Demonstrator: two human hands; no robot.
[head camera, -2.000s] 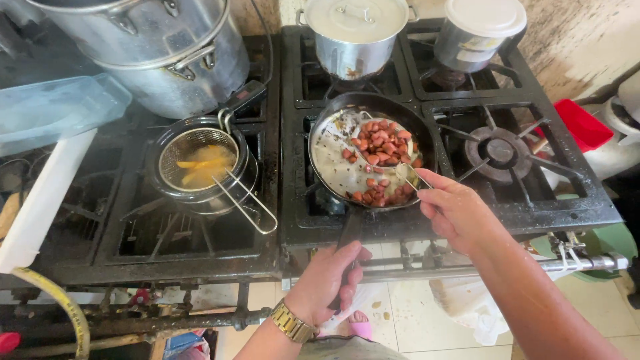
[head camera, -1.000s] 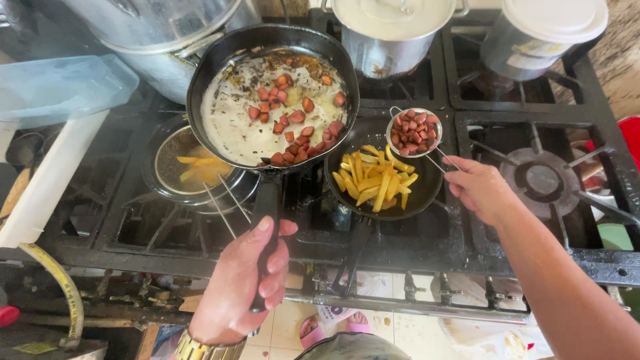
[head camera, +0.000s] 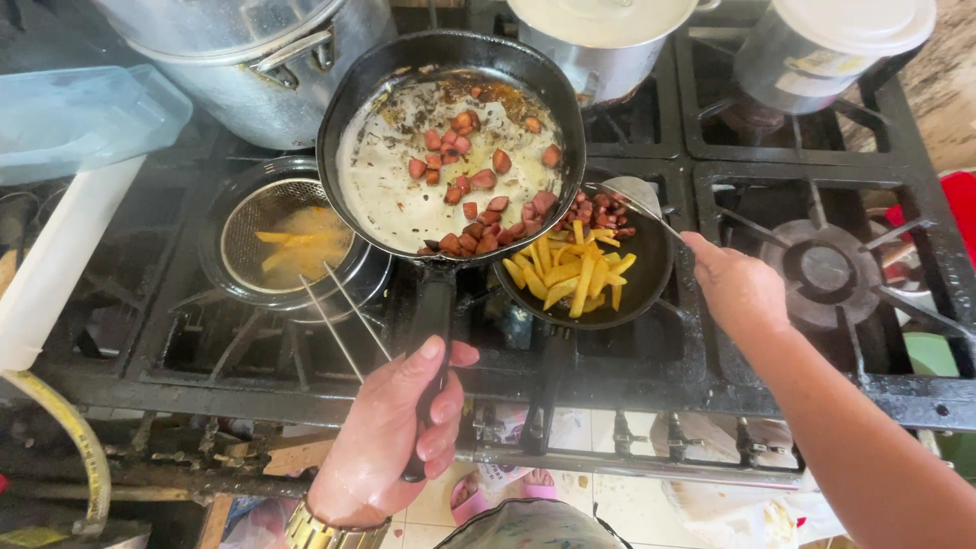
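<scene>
My left hand grips the handle of a large black frying pan, raised above the stove, with browned sausage pieces in its oil. My right hand holds a small wire-mesh strainer, tipped over a smaller black frying pan. Yellow potato fries and a heap of sausage pieces lie in that smaller pan, partly hidden behind the large one. At the left, a bigger mesh strainer with fries rests in a pot of hot oil.
A large aluminium pot stands behind on the left, a lidded pot and a lidded container behind on the right. A light-blue plastic tray lies at the left. A bare burner is right of my right hand.
The large pan was down on the stove and is now lifted, with the smaller pan showing on the stove. The small strainer, full of sausage a second ago, is tipped and its pieces lie beside the fries.
</scene>
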